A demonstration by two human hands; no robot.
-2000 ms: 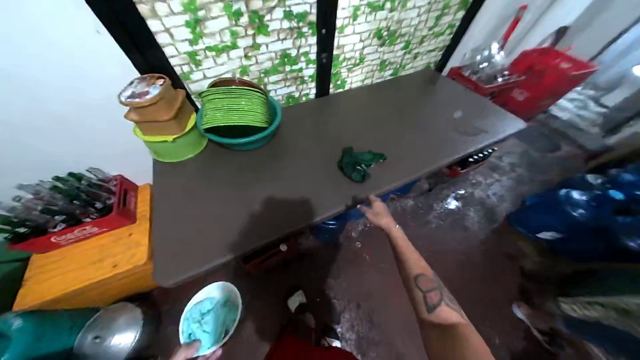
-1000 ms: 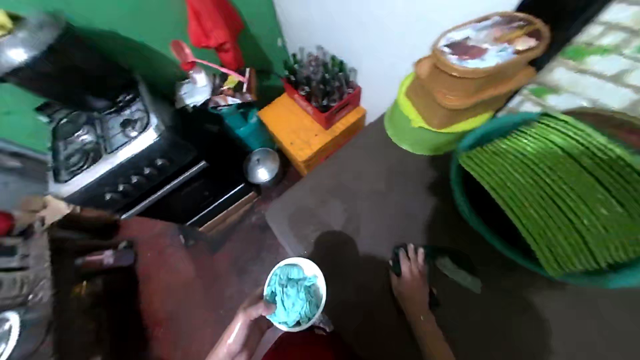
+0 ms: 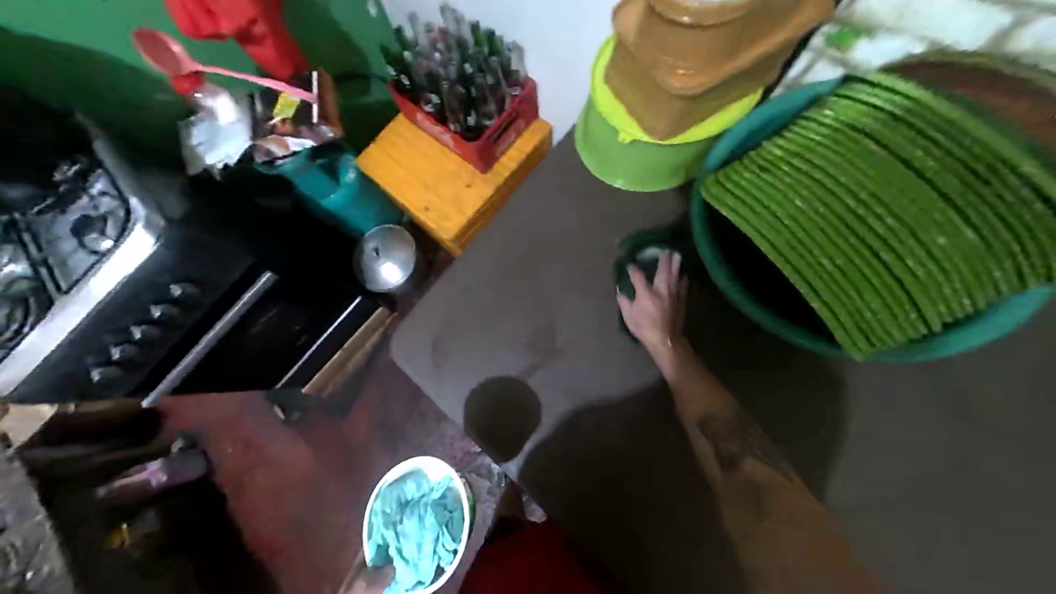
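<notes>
My right hand (image 3: 653, 304) presses a dark green cloth (image 3: 634, 257) flat on the brown tabletop (image 3: 528, 289), just left of a teal basin (image 3: 718, 264). Green plates or trays (image 3: 891, 206) stand stacked in that basin. My left hand (image 3: 370, 579), at the bottom edge and mostly out of view, holds a white bowl (image 3: 372, 503) by its rim, beyond the table's edge. A crumpled turquoise cloth (image 3: 417, 528) lies in the bowl.
Behind the green cloth stands a lime-green tub (image 3: 635, 157) stacked with brown baskets (image 3: 701, 74). A red crate (image 3: 487, 148) of glass bottles sits on an orange wooden stand (image 3: 437, 186). A stove (image 3: 165, 313) and a metal lid (image 3: 388, 257) are at left.
The view has swung toward the stove corner. My right hand has moved the green cloth along the tabletop to beside the tub and basin. The bowl stays in my left hand.
</notes>
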